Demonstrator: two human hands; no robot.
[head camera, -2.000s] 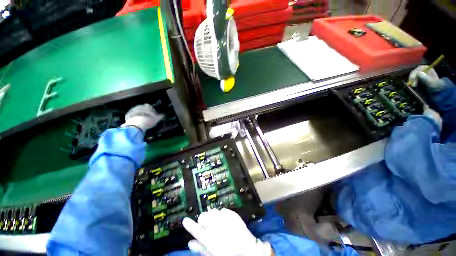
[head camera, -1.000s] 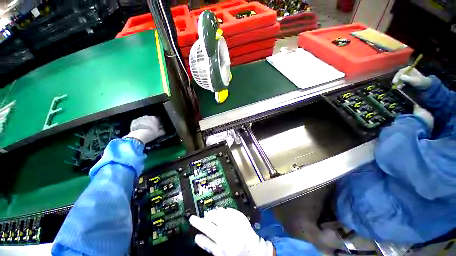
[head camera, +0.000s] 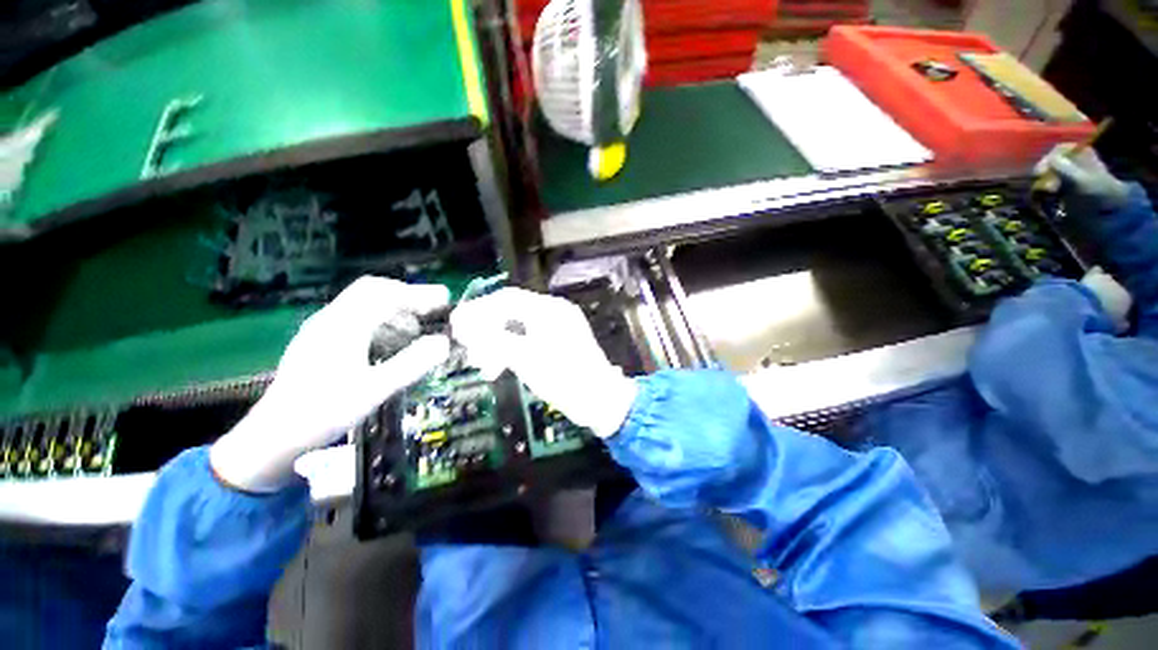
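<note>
A black pallet (head camera: 514, 489) lies in front of me with green circuit boards (head camera: 451, 438) in it. My left hand (head camera: 349, 368) and my right hand (head camera: 540, 349), both in white gloves, meet over its back part. They pinch a thin grey-green bracket (head camera: 483, 287) between their fingertips. Only small parts of the bracket show; the fingers hide the rest, and whether it touches the boards cannot be told. My hands also cover the back of the boards.
Tangled brackets (head camera: 282, 241) fill a bin under the green shelf (head camera: 292, 76); a neighbouring bin holds few (head camera: 419, 218). Waiting boards (head camera: 57, 444) stand left. Conveyor rails (head camera: 679, 311) run right, to another pallet (head camera: 978, 248) by a blue-sleeved worker. A fan (head camera: 591, 70) stands behind.
My left hand has come out of the bracket bin to the pallet's back. My right hand has moved from the pallet's front edge to meet it. A bracket now shows between them.
</note>
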